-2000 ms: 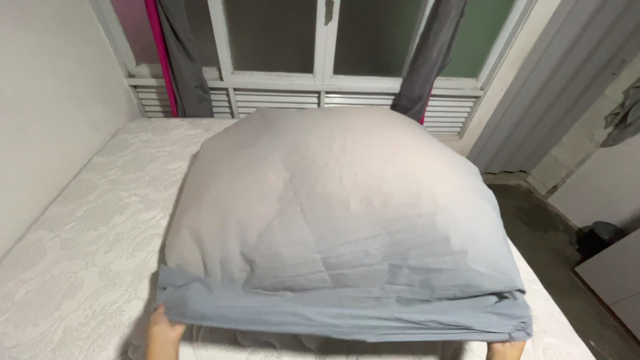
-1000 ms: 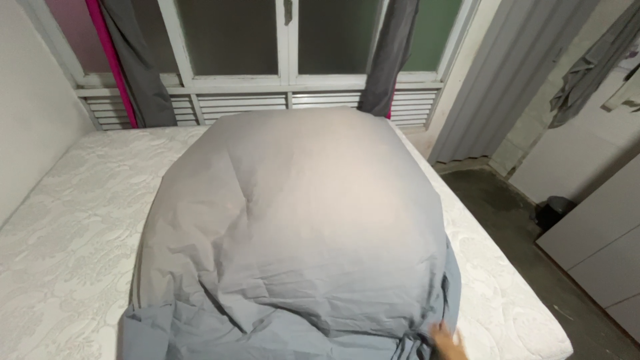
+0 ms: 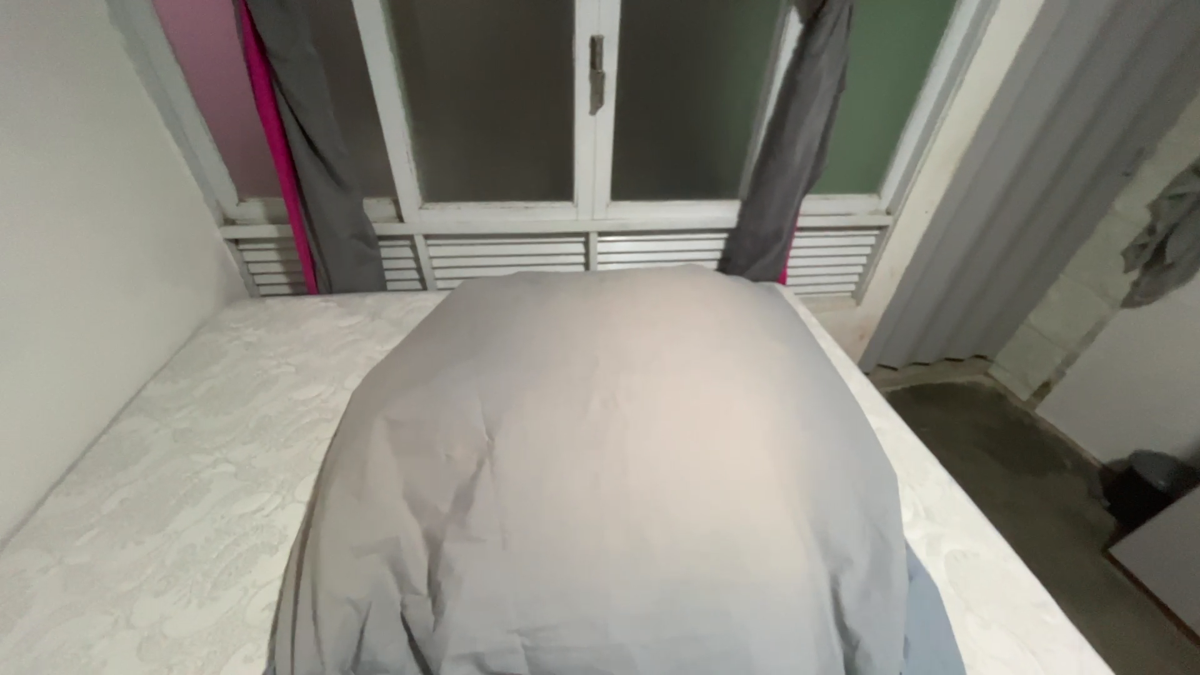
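A large grey fabric cover (image 3: 637,450), puffed up into a rounded mound, lies over the middle of a white patterned mattress (image 3: 187,469). Its far edge reaches the window end of the mattress, and its near part runs out of the bottom of the view. Creases run down its left side, and a bluer fold of cloth (image 3: 928,609) shows at its lower right. Neither my left hand nor my right hand is in view, so what they hold cannot be seen.
Beyond the mattress stands a white-framed window (image 3: 591,211) with louvres below and grey curtains (image 3: 787,159) at both sides. A white wall (image 3: 94,234) borders the left. To the right are a dark floor (image 3: 994,469), a black bin (image 3: 1148,478) and a grey folding door (image 3: 1022,187).
Both hands were at the cover's near edge two seconds ago; a second ago only one showed, at the lower right. Now none shows, and the blue-grey near edge is out of view.
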